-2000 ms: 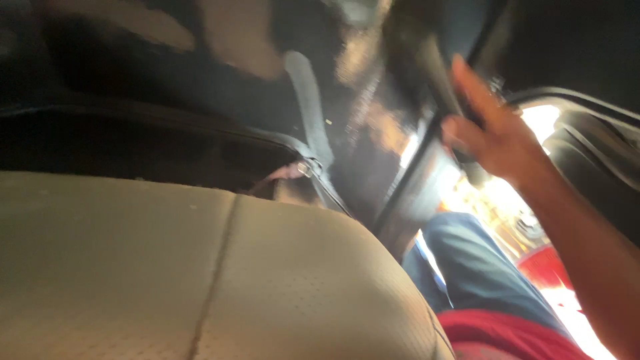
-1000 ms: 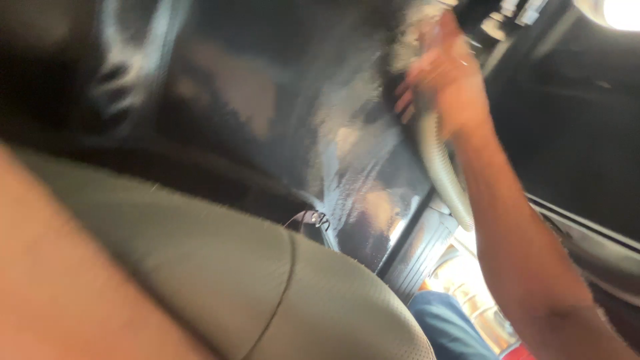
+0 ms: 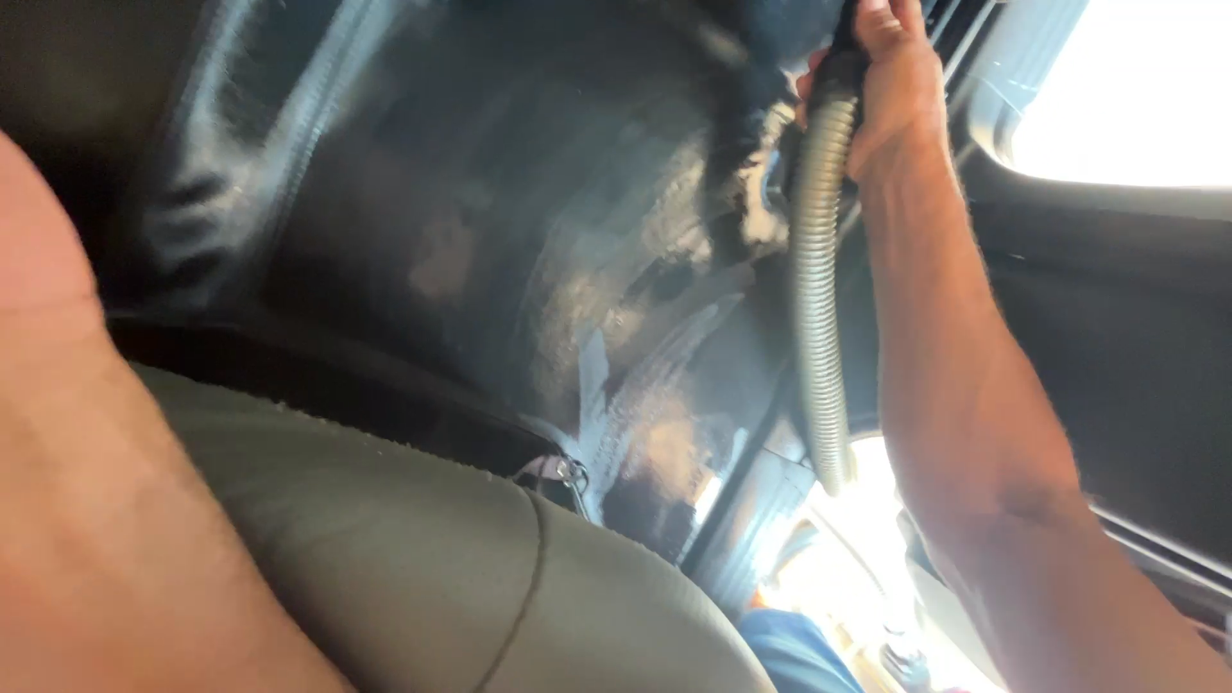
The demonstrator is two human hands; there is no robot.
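Note:
My right hand [image 3: 890, 82], at the top right, grips the black end of a ribbed grey vacuum-type hose [image 3: 818, 289]. The hose hangs down along the inside of my forearm, beside a glossy dark panel [image 3: 462, 192] with pale smears. What the black end leads to is cut off by the top edge. On the left, my left forearm and wrist [image 3: 58, 385] cross in front of a padded seat [image 3: 404, 539]; the fingers lie outside the view, so what they hold is hidden.
The seat, with a seam, fills the lower middle. A small metal fitting [image 3: 571, 472] sits between it and the panel. At the right are a bright window opening [image 3: 1136, 96] and a dark door panel [image 3: 1116, 366]. Blue cloth [image 3: 794, 650] shows below, by a bright opening.
My right hand, with no hose visible in it two seconds ago, now grips the hose. My left forearm, absent from the oldest frame, has come in at the left. The view has shifted.

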